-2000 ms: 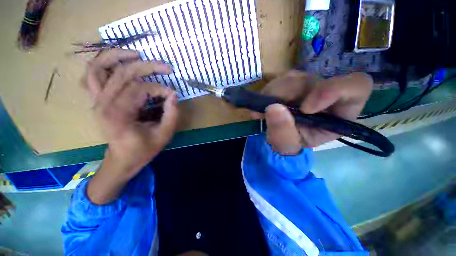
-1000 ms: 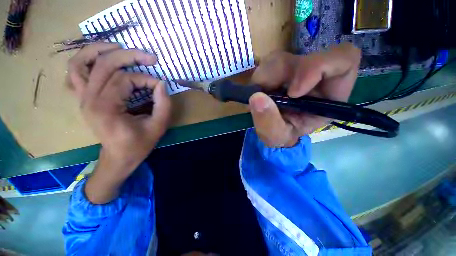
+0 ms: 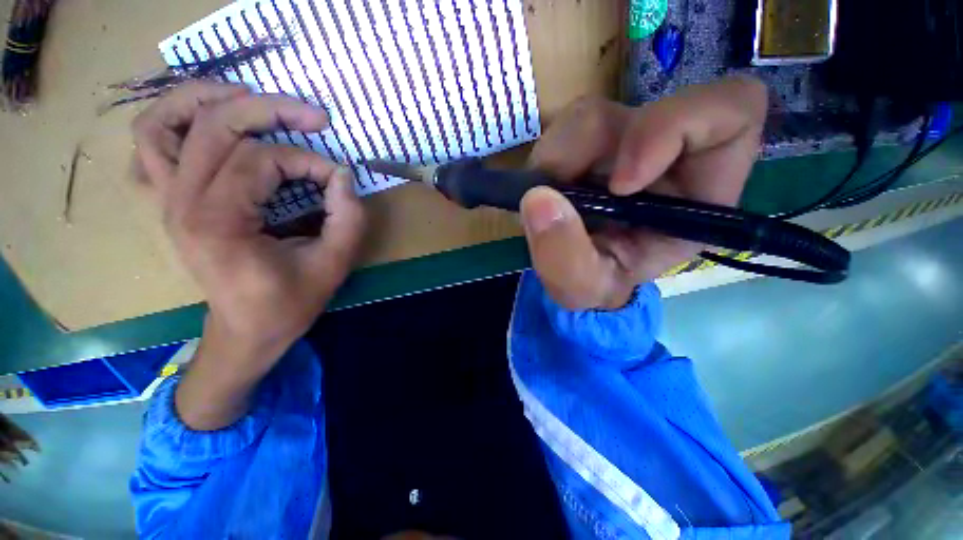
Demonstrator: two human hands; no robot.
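Observation:
A white panel with dark parallel stripes [image 3: 422, 74] lies on the cardboard in front of me. My right hand [image 3: 644, 190] holds the black soldering iron [image 3: 486, 187], its metal tip pointing left at the panel's lower edge, close to my left fingertips. My left hand [image 3: 248, 200] is curled over the panel's lower left, thumb and index finger nearly meeting at the tip. Dark wires show inside its curl; what the fingertips pinch is too small to tell. More dark lead wires [image 3: 211, 65] lie fanned over the panel's upper left edge.
A tied wire bundle [image 3: 23, 47] lies on the brown cardboard [image 3: 116, 243] at the far left, with a loose wire [image 3: 72, 185] below it. A black case [image 3: 697, 90] with an amber-filled metal-edged box [image 3: 794, 30] stands at the right. Black cords hang beside it.
The panel, bundle and both hands have shifted left and slightly up in view. The iron stays in my right hand, its tip still by my left fingertips.

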